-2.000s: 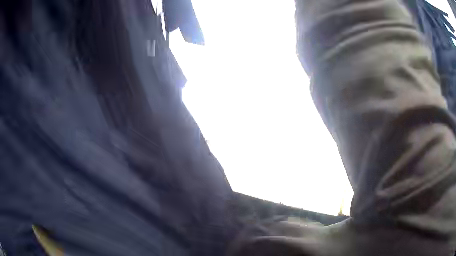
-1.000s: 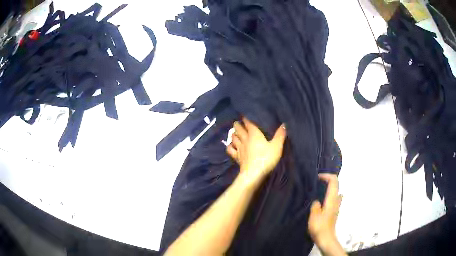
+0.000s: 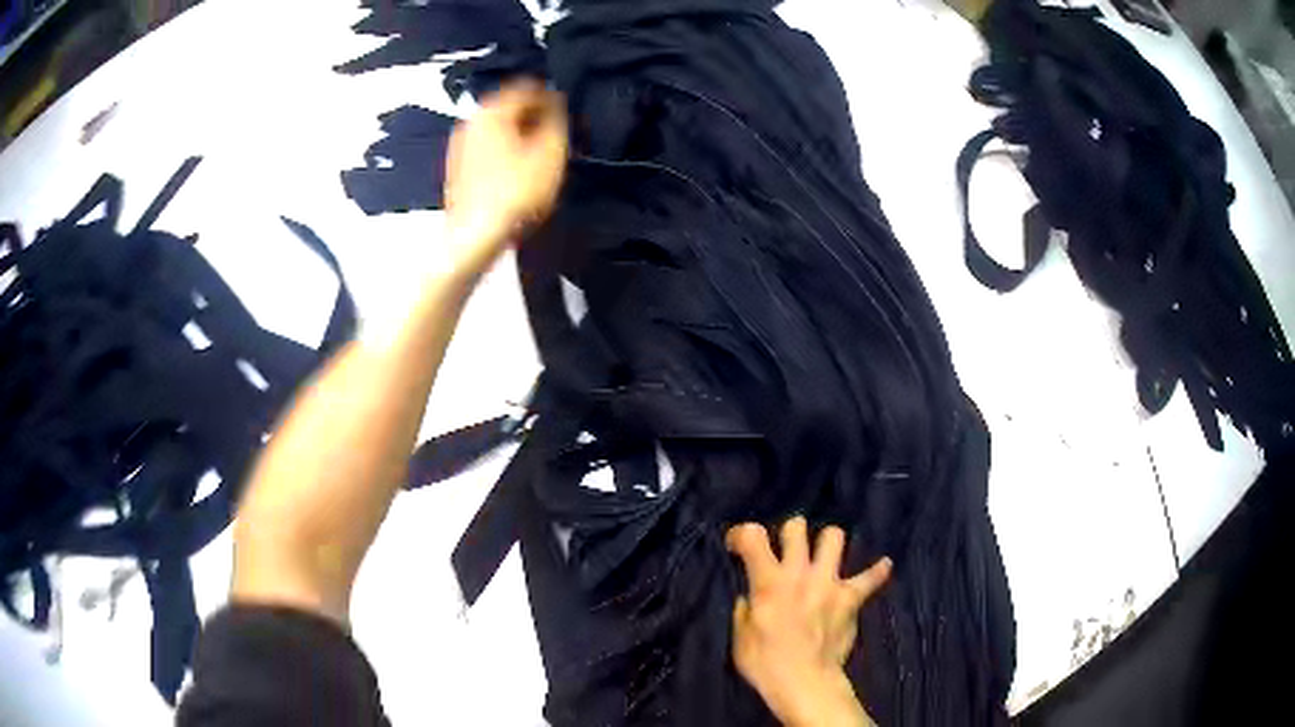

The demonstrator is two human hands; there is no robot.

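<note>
A long thick bundle of dark navy strips [image 3: 767, 284] runs from the top edge to the bottom edge across the white table [image 3: 1051, 369]. My right hand [image 3: 802, 611] lies on its lower part, palm down with fingers spread. My left hand [image 3: 507, 159] is at the bundle's upper left edge, blurred with fingers curled. Whether it grips a strip cannot be told. Several strip ends stick out to the left of the bundle, above and below my left forearm, which comes in from the lower left in a dark sleeve.
A tangled pile of navy strips [image 3: 100, 369] lies on the table at the left. Another navy clump [image 3: 1136, 199] lies at the upper right, with one strip looped out on its left. The table's curved edge shows at the lower right, with darkness beyond it.
My left hand has moved up and left from the bundle's middle to its upper left edge. My right hand has moved left and down from the bundle's right edge onto its lower part.
</note>
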